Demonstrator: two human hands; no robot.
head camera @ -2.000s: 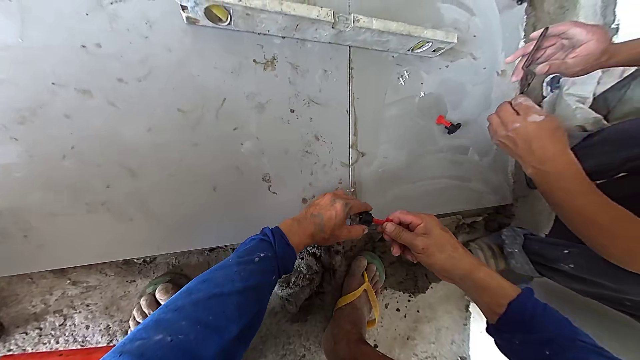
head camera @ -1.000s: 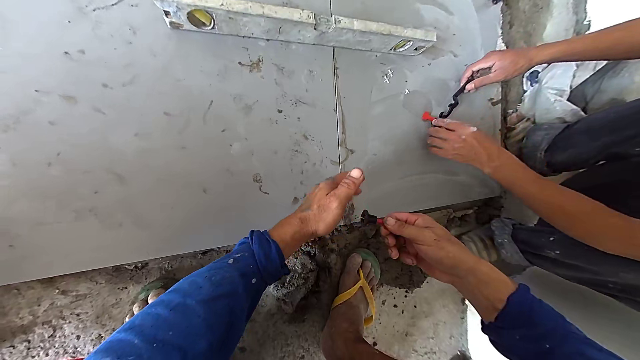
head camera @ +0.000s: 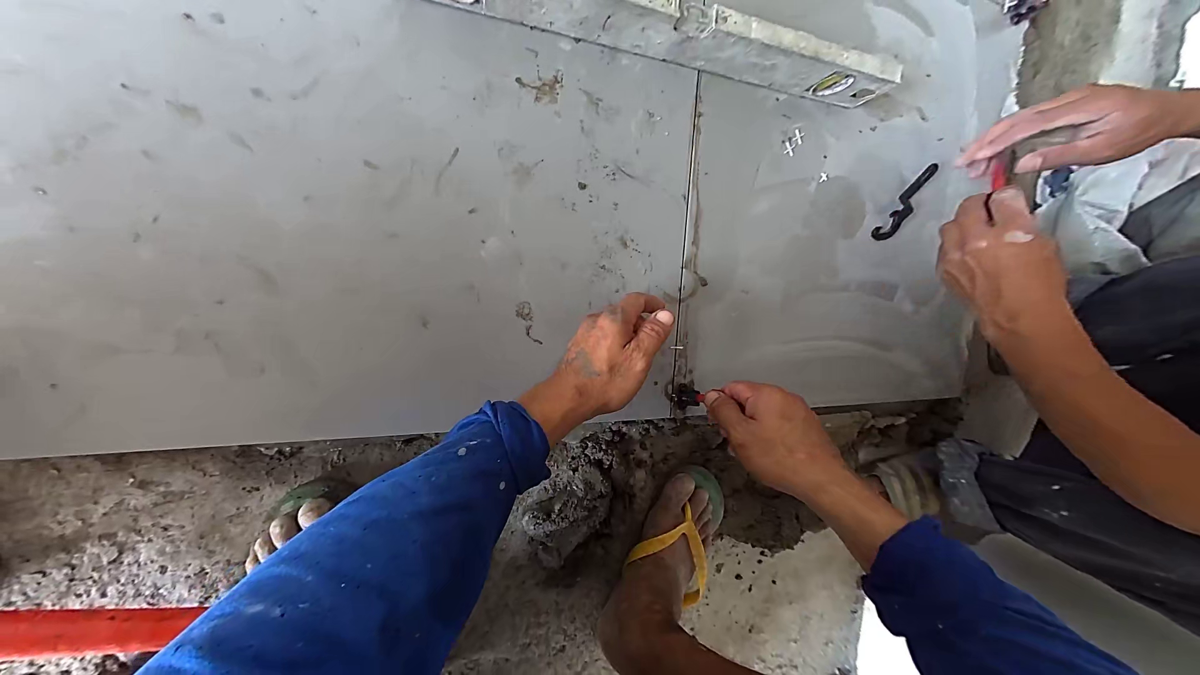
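Note:
My right hand [head camera: 769, 427] pinches the red end of a small red-and-black tile leveling clip [head camera: 691, 397], its black end at the joint between two large grey tiles near their front edge. Just left of the joint my left hand [head camera: 614, 356] hovers over or rests on the left tile [head camera: 328, 234], thumb and forefinger close together; nothing is seen in it. Small white cross spacers [head camera: 793, 142] and a black wrench-like tool [head camera: 905, 202] lie on the right tile [head camera: 797, 309].
A long spirit level [head camera: 750, 47] lies across both tiles. At the right, a co-worker's hands [head camera: 1008, 253] hold a small red piece. Rough mortar ground [head camera: 169, 525], my sandalled foot [head camera: 670, 534] and a red bar [head camera: 94, 630] are below the tile edge.
My right hand has brought the red-and-black clip to the tile joint. My left hand has lowered toward the left tile. The co-worker has let go of the black tool and picked up the red piece.

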